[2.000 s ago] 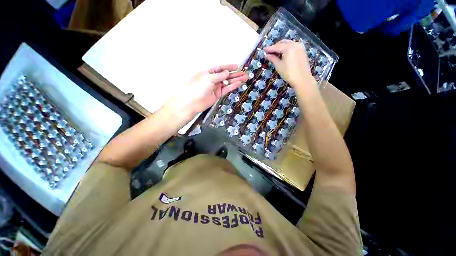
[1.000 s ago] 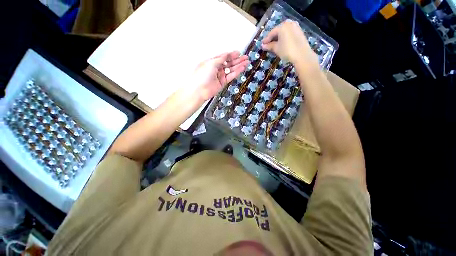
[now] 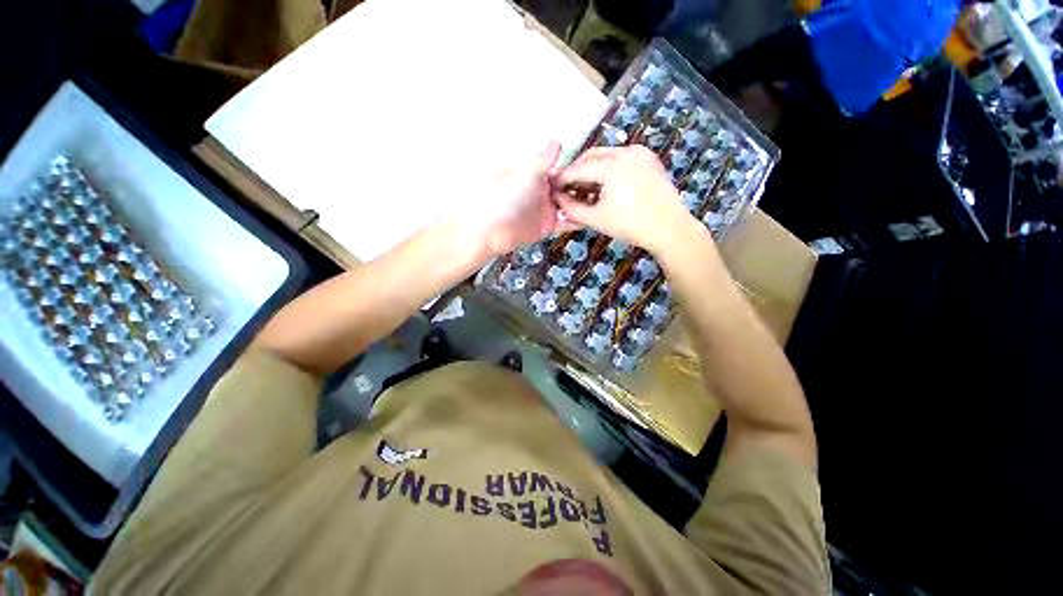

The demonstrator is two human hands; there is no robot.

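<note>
A clear blister tray with rows of silvery-grey modules and brown-orange wires lies tilted in front of me. My left hand is palm up at the tray's left edge, beside the white sheet. The small white pieces seen in it earlier are now mostly hidden. My right hand is over the middle of the tray, its fingers bent and touching the fingers of my left hand. What lies between the fingertips is too small and blurred to tell.
A large white sheet lies on a carton at the upper left. Another carton is under the tray. At the left, a black bin with a white liner holds more modules. Blue material and black crates are at the upper right.
My right hand has moved from the tray's upper rows down and left to meet my left hand. The small white pieces on my left fingers are now mostly covered. The view has shifted slightly.
</note>
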